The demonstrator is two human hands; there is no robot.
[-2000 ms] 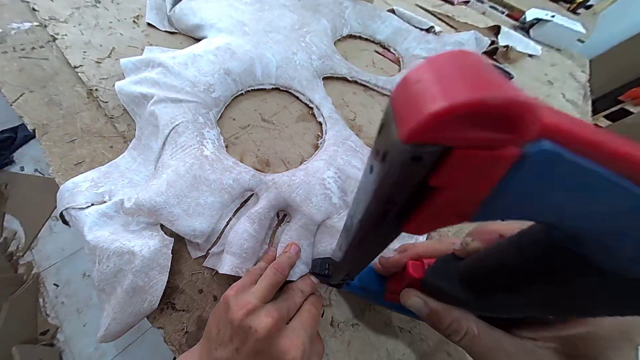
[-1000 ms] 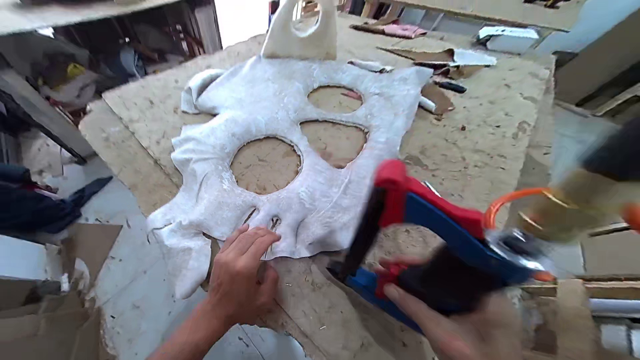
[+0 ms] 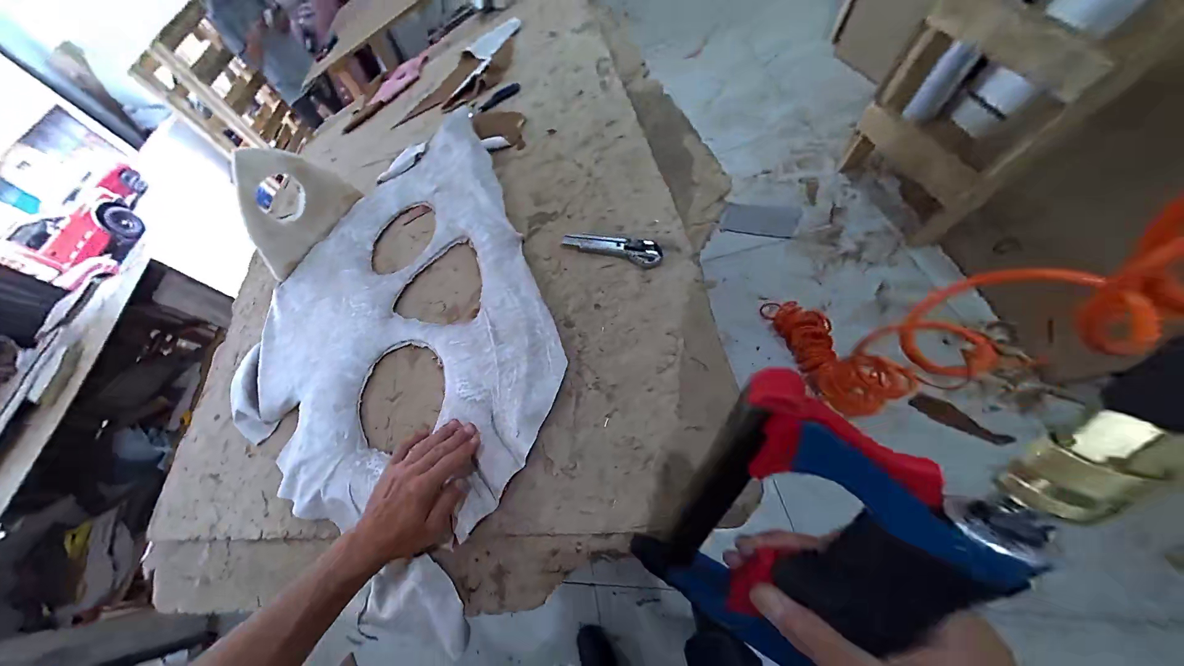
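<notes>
My left hand lies flat on a pale grey-white leather hide with several large cut-out holes, near its lower end. In my right hand is a red and blue pneumatic stapler, its nose past the board's right front edge and apart from the hide. A brass-coloured air fitting joins the back of the stapler. On the board, right of the hide, lies a retractable utility knife. One flap of hide hangs over the near edge.
A worn board covers the table. Leather scraps and a dark-handled tool lie at its far end. An orange coiled air hose runs at the right, by a wooden rack. A person stands in the background.
The stapler has moved away from the hide's edge, where it was two seconds ago. My left hand now lies flat on the hide, close to the large round hole. The view has turned and pulled back.
</notes>
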